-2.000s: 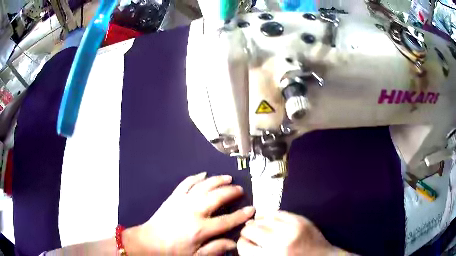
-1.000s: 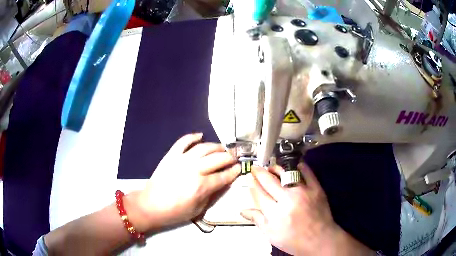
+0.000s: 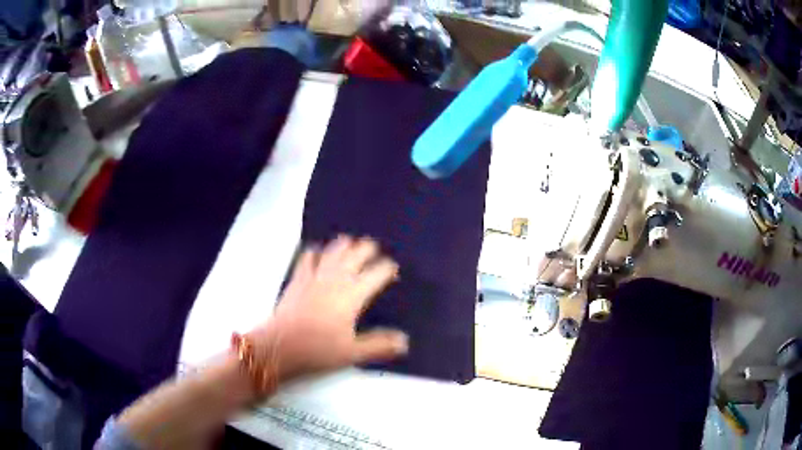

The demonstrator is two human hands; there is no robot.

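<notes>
A dark purple cut panel (image 3: 400, 158) lies flat on the white table, left of the sewing machine head (image 3: 703, 228). My left hand (image 3: 339, 294), slightly blurred, is on or just over this panel's lower left part, fingers spread and palm down. I cannot tell if it touches the cloth. No cloth shows under the needle area. Another dark purple piece (image 3: 642, 360) lies under the machine arm at the right. A long dark purple piece with a rounded top (image 3: 185, 176) lies at the left. My right hand is not in view.
A bright blue flat bar (image 3: 470, 114) hangs over the panel's upper right. A teal-green tapered tube (image 3: 629, 66) hangs before the machine. Ruler markings (image 3: 325, 426) run along the table's front edge. Another machine (image 3: 53, 132) stands at far left. A yellow-green handle (image 3: 732, 417) shows at right.
The view has swung left. My left hand has left the presser foot and moved onto the left panel, fingers spread. My right hand has gone out of view.
</notes>
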